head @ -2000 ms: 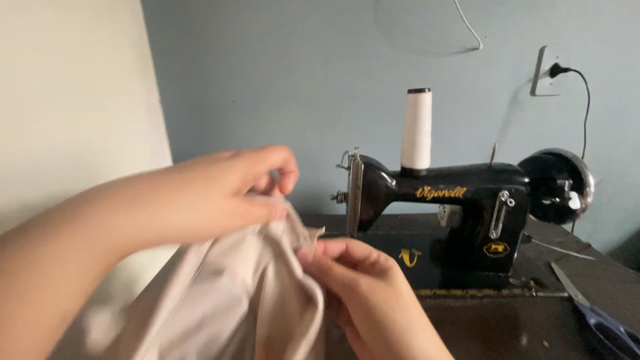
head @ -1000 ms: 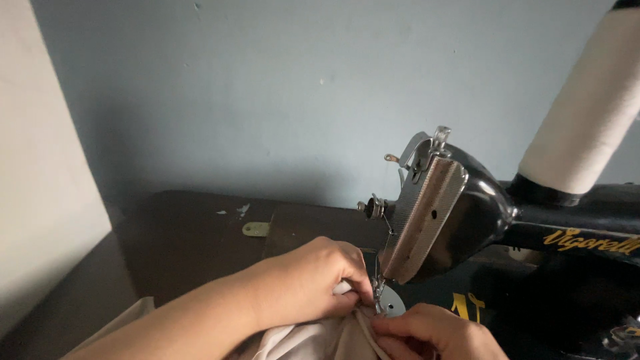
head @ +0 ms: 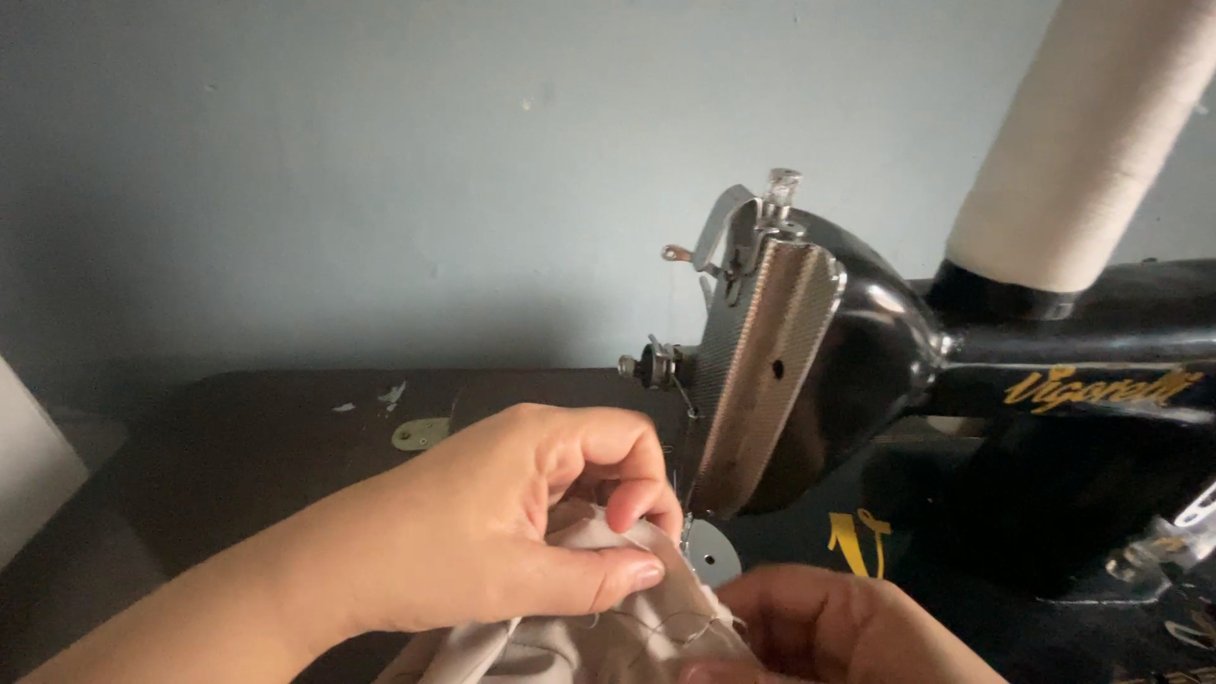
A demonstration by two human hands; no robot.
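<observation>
My left hand [head: 560, 513] pinches the folded edge of a pale beige fabric [head: 655, 598] between thumb and fingers, just left of the needle area. At the lower right, my right hand [head: 836, 617] grips the same fabric near its frayed edge; its fingertips are partly hidden at the bottom. A black Vigorelli sewing machine [head: 855, 351] stands right behind the hands. Its round metal needle plate [head: 712, 553] shows between them, but the needle tip and presser foot are hard to make out. Dark loose threads lie across the fabric.
A large cone of white thread [head: 1073, 142] stands on the machine's arm. The dark sewing table [head: 256, 456] reaches left, with a small metal hinge plate [head: 420, 434] and small pale scraps [head: 391, 395] on it. A grey-blue wall rises behind.
Two seconds ago both hands held the fabric up left of the machine; now they hold it low by the needle plate. The view has moved much closer to the machine's head.
</observation>
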